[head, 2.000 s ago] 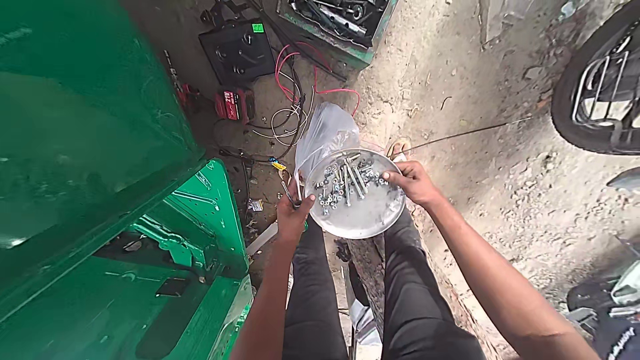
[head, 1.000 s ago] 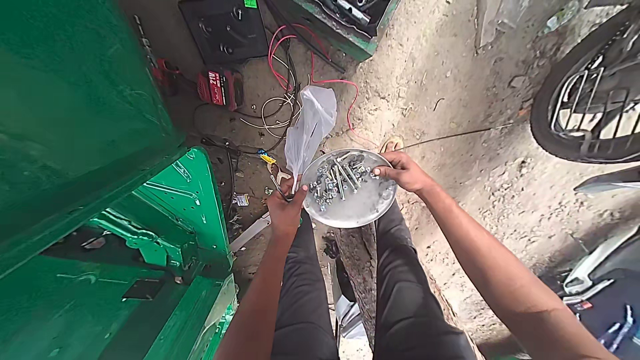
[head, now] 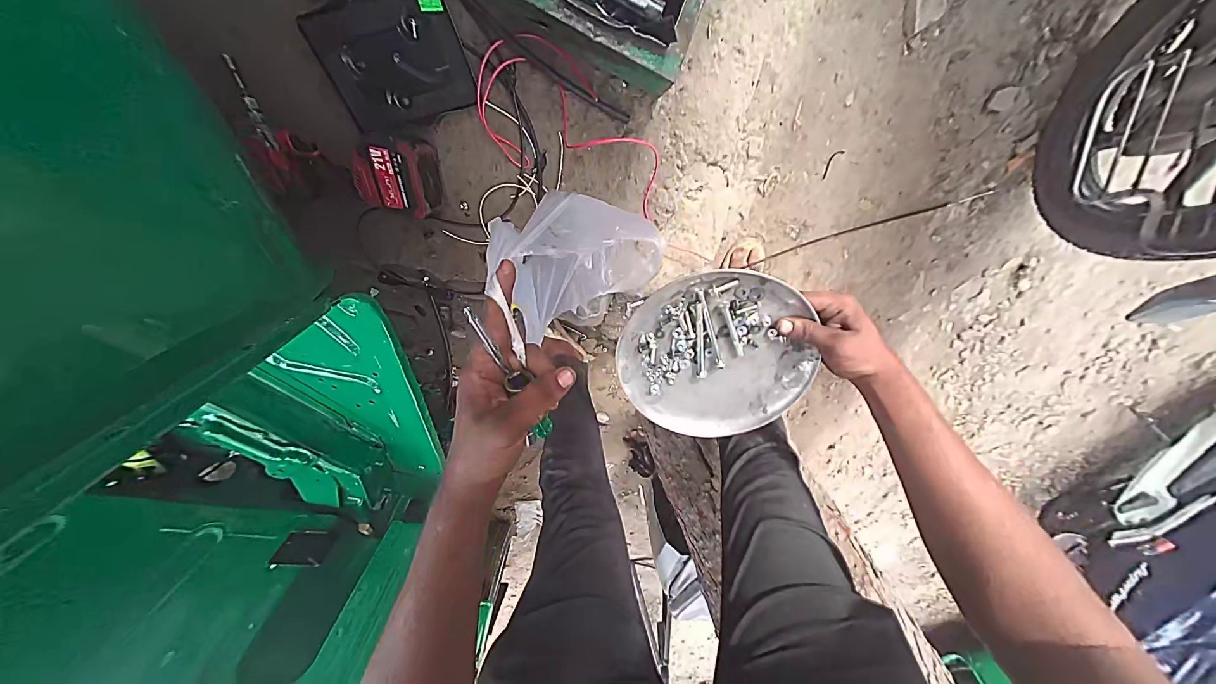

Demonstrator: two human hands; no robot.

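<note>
My right hand (head: 841, 332) grips the right rim of a round metal plate (head: 731, 404), thumb on top. Bolts and nuts (head: 708, 328) lie loose on the plate, mostly across its upper and left parts. My left hand (head: 513, 380), apart from the plate on its left, holds a crumpled clear plastic bag (head: 589, 252) by its twisted end. A metal tool (head: 489, 342), perhaps a ratchet wrench, also lies in that hand; its lower end is partly hidden by the fingers.
Green metal panels (head: 123, 237) fill the left side. Beyond the bag are a red battery pack (head: 397, 178), a drill (head: 275, 152), red wire (head: 608, 142) and a black plastic case (head: 389, 66). A motorcycle wheel (head: 1130, 142) stands at upper right.
My left hand has let go of the plate's left rim and moved away from it with the bag. My right hand alone now holds the plate.
</note>
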